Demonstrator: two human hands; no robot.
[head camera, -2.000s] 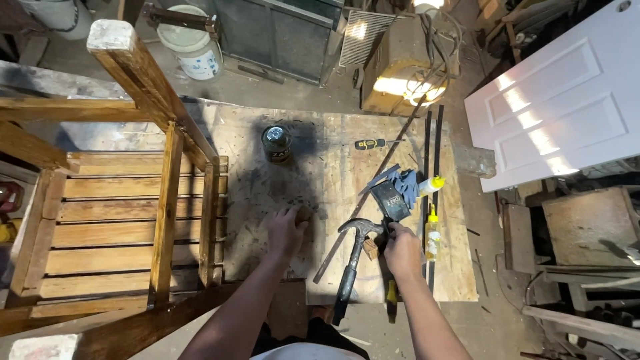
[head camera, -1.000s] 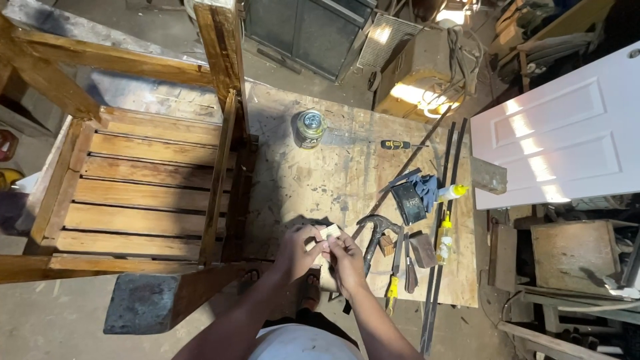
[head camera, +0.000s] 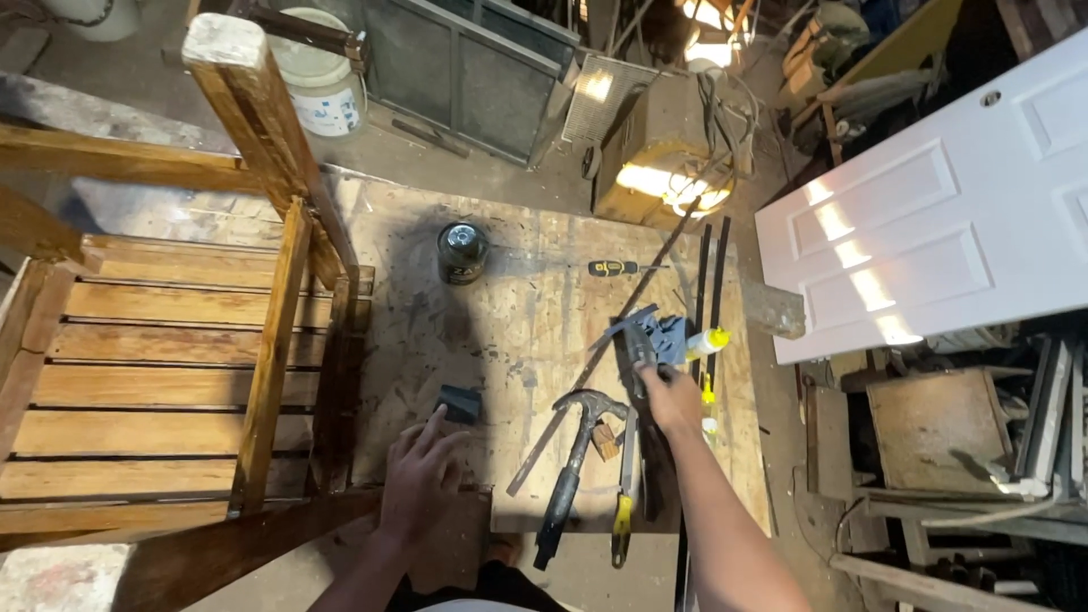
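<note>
My left hand (head camera: 425, 463) is over the near left part of the plywood board (head camera: 527, 314), fingers apart, one fingertip touching a small dark rectangular piece (head camera: 460, 405). At the right, my right hand (head camera: 673, 398) grips the lower end of a dark flat object (head camera: 637, 347) beside a crumpled blue-grey cloth (head camera: 667, 338). Below it lies a long dark piece (head camera: 652, 476), partly hidden by my forearm. Left of that are a claw hammer (head camera: 571, 467), a small wood block (head camera: 605, 441) and a yellow-black handled tool (head camera: 622, 527). A dark jar (head camera: 462, 253) and a screwdriver (head camera: 614, 269) are farther back.
A slatted wooden furniture frame (head camera: 289, 357) rises at the left. Dark metal strips (head camera: 719, 280) and yellow-capped bottles (head camera: 705, 342) lie along the board's right side. Beyond are a white bucket (head camera: 327, 106), a boxy machine (head camera: 654, 144) and a white panel door (head camera: 926, 221).
My hands were together on a small pale piece a second ago; they are now apart, the right on the dark flat object farther right. The pale piece no longer shows.
</note>
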